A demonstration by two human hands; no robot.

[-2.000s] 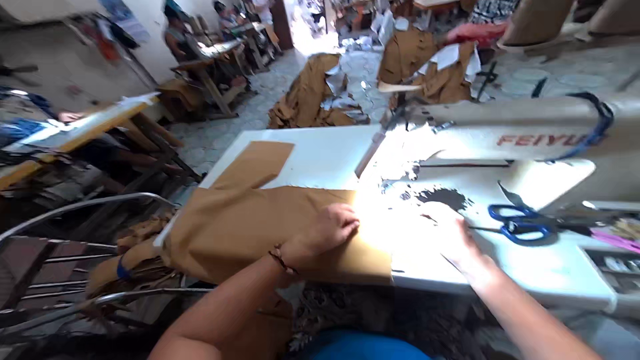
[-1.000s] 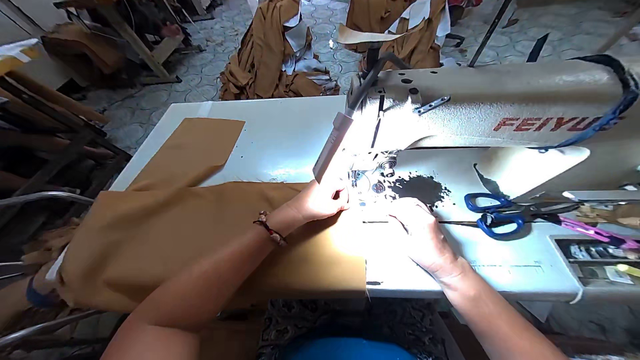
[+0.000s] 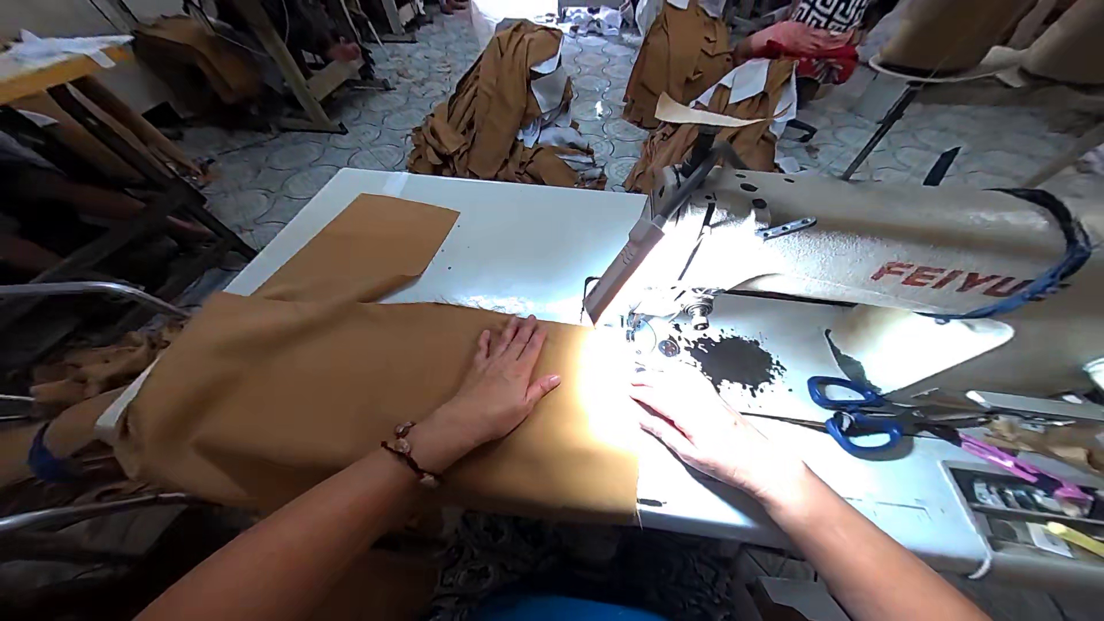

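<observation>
Brown fabric [image 3: 345, 388] lies across the white sewing table [image 3: 535, 233], its right edge just left of the needle area of a Feiyue sewing machine [image 3: 862, 233]. My left hand [image 3: 500, 388] rests flat on the cloth, fingers spread, a beaded bracelet at the wrist. My right hand [image 3: 699, 431] is beside the cloth's right edge, just in front of the presser foot area. Strong lamp glare washes out its fingertips, so whether they hold or press the edge cannot be told.
Blue-handled scissors [image 3: 854, 418] lie right of my right hand. Beyond them are a pink tool [image 3: 1018, 461] and a tray of small parts [image 3: 1022, 509]. Brown fabric piles [image 3: 504, 112] stand on the tiled floor behind the table. A metal chair frame [image 3: 95, 289] is at the left.
My left hand has moved left from near the needle area and now lies flat with its fingers spread. My right hand stays near the machine's front. The view has shifted.
</observation>
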